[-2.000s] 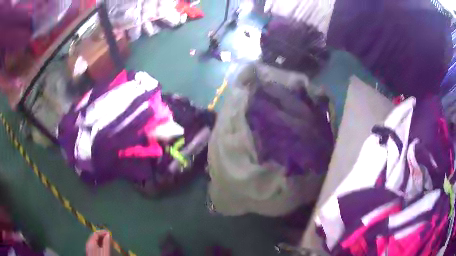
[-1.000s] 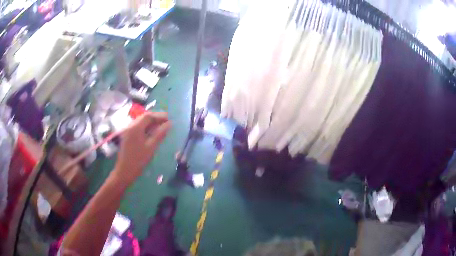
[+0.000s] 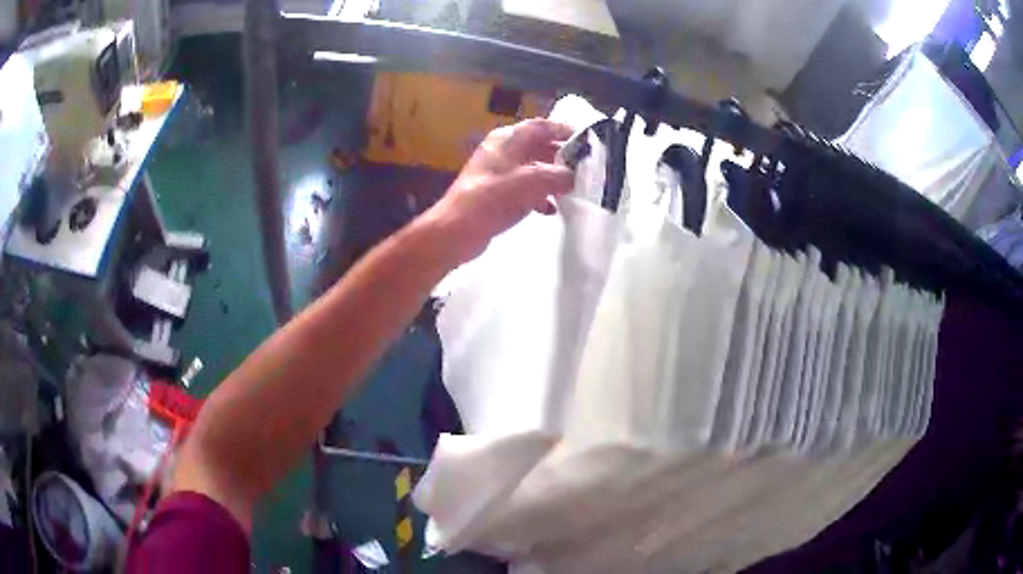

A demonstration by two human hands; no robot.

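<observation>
White garments [image 3: 662, 325] hang close together on black hangers [image 3: 681, 185] from a dark rail. My left hand [image 3: 510, 179] is bare and reaches up from the lower left. Its fingers and thumb are closed on the top edge of the front white garment, beside its hanger. The exact grip is blurred. My right hand is not in view.
A dark rail [image 3: 875, 191] runs to the right, with dark purple cloth [image 3: 976, 415] beyond the white garments. A grey upright pole [image 3: 265, 157] stands left of my hand. A blue-edged table [image 3: 107, 213] is at the left, and a red basket [image 3: 174, 401] lies low left.
The view has turned up to the rail, and the hanging garments are now close. My left hand has moved from open air at the left to the top of the front white garment.
</observation>
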